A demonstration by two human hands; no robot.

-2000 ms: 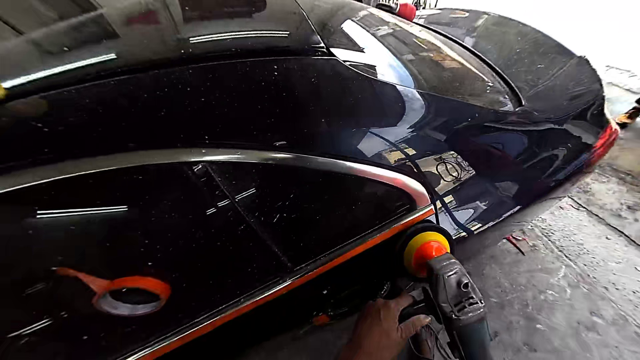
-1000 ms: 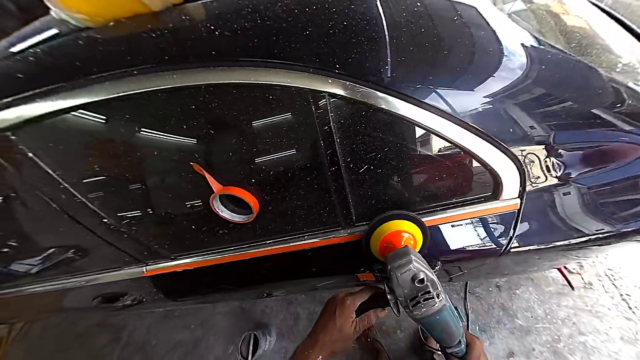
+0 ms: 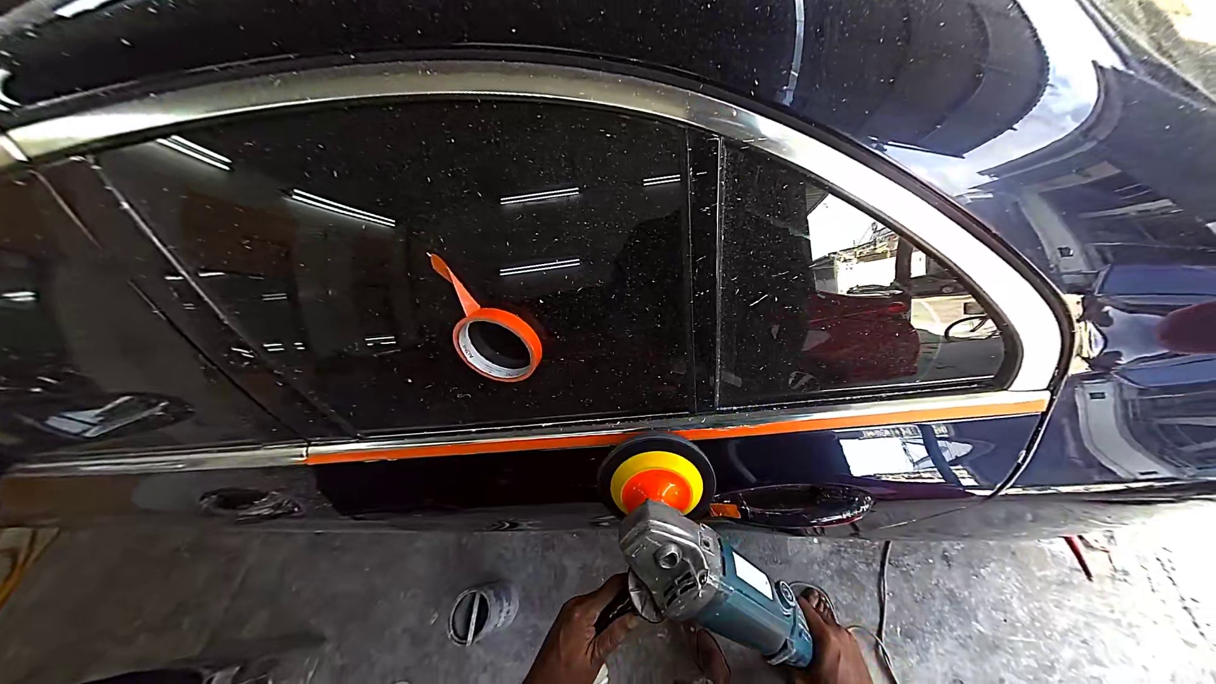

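Observation:
A teal and grey power polisher (image 3: 717,589) is held in both hands at the bottom centre. My left hand (image 3: 579,632) grips its side handle near the metal head. My right hand (image 3: 831,636) is closed around the rear of the body. Its round pad (image 3: 657,475), with a yellow and orange backing, lies against the dark car door just below the window trim. Orange masking tape (image 3: 456,448) runs along the lower edge of the chrome trim. On the rear side window rests a roll of orange tape (image 3: 497,345) with a loose, twisted end.
The door handle (image 3: 798,504), with a bit of orange tape at its front end, is just right of the pad. A round container (image 3: 483,613) stands on the concrete floor (image 3: 361,589). A dark cord (image 3: 883,598) trails on the floor at right. Another door handle (image 3: 249,503) is at left.
The polisher, in both hands, has moved left along the door from the rear corner of the window trim to beside the door handle. The view has shifted toward the side windows.

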